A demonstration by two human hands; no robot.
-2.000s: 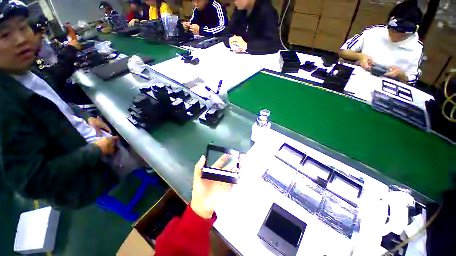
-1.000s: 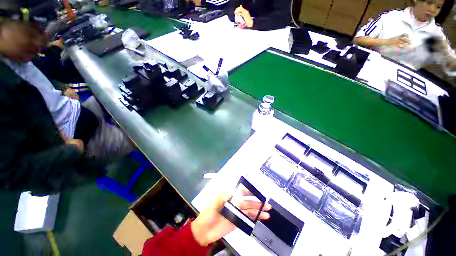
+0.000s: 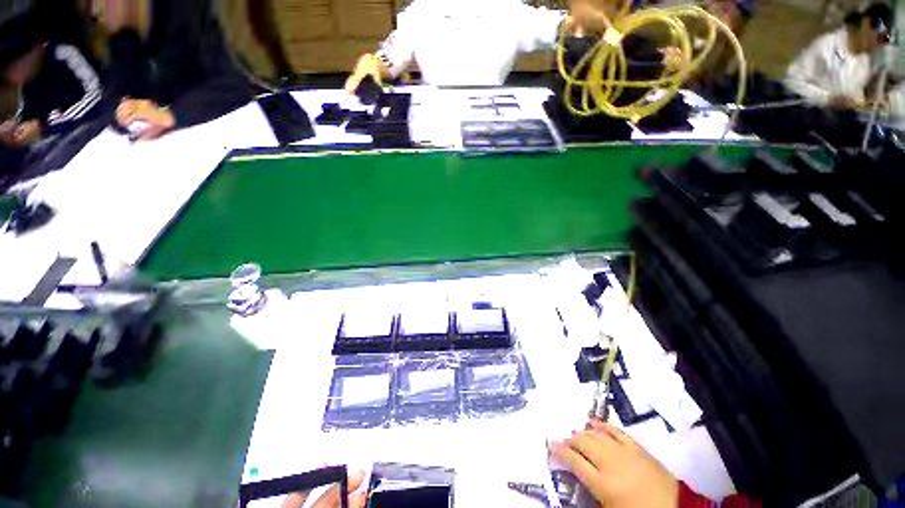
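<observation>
My left hand (image 3: pixel 329 493) is at the bottom edge, mostly cut off, and holds a black front panel (image 3: pixel 295 483) whose clear window shows the fingers. A display housing (image 3: pixel 411 489) with a dark screen lies right beside it, cut off by the frame edge. My right hand (image 3: pixel 620 464) is on the metal air blow gun (image 3: pixel 565 484) at the lower right; its nozzle points left. Several more front panels (image 3: pixel 424 338) lie in a row on the white sheet, with film-covered ones (image 3: pixel 427 388) in front of them.
A pump bottle (image 3: pixel 248 294) stands at the left. Black stacked trays (image 3: pixel 695 298) rise at the right. White scraps and black pieces (image 3: pixel 635 382) lie beside the yellow hose (image 3: pixel 609 359). Black housings (image 3: pixel 50 377) sit at left. The green belt (image 3: pixel 427 203) runs ahead; a person in white sits beyond.
The view has swung right. My right hand has come into view on the blow gun. My left hand still holds the panel, now at the bottom edge left of the housing.
</observation>
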